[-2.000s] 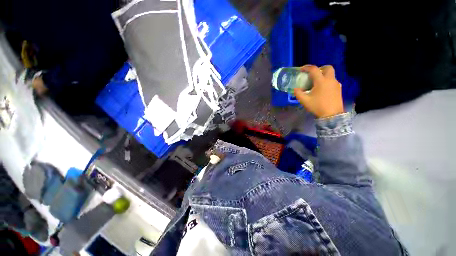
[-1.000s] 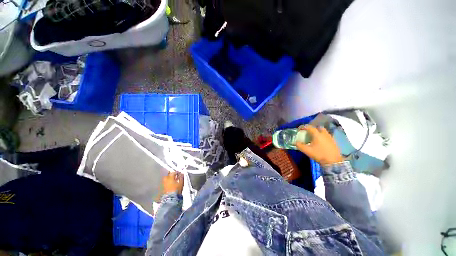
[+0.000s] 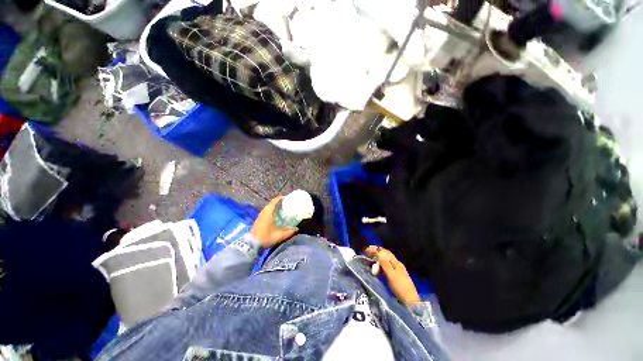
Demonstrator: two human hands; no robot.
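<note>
My left hand [image 3: 268, 224] is in the middle of the view, closed around a small greenish bottle [image 3: 288, 213]. The bottle's round white end faces up towards me. My right hand [image 3: 395, 276] is at the front edge of my denim jacket, fingers bent beside a small white toggle. Whether it grips the jacket is too blurred to tell. Grey fabric pieces with white edges [image 3: 144, 271] lie stacked at the lower left, beyond my left sleeve.
A blue crate [image 3: 218, 218] stands by the stack, another blue bin [image 3: 345, 204] beside a large black cloth pile [image 3: 493, 204]. A white tub [image 3: 310, 143] holds dark and checked cloth. A person's dark-clothed body [image 3: 53, 282] is at the left edge.
The bottle has passed from my right hand to my left, which has let go of the grey pieces. My right hand has moved in to the jacket. The view has swung, showing the tub and black pile.
</note>
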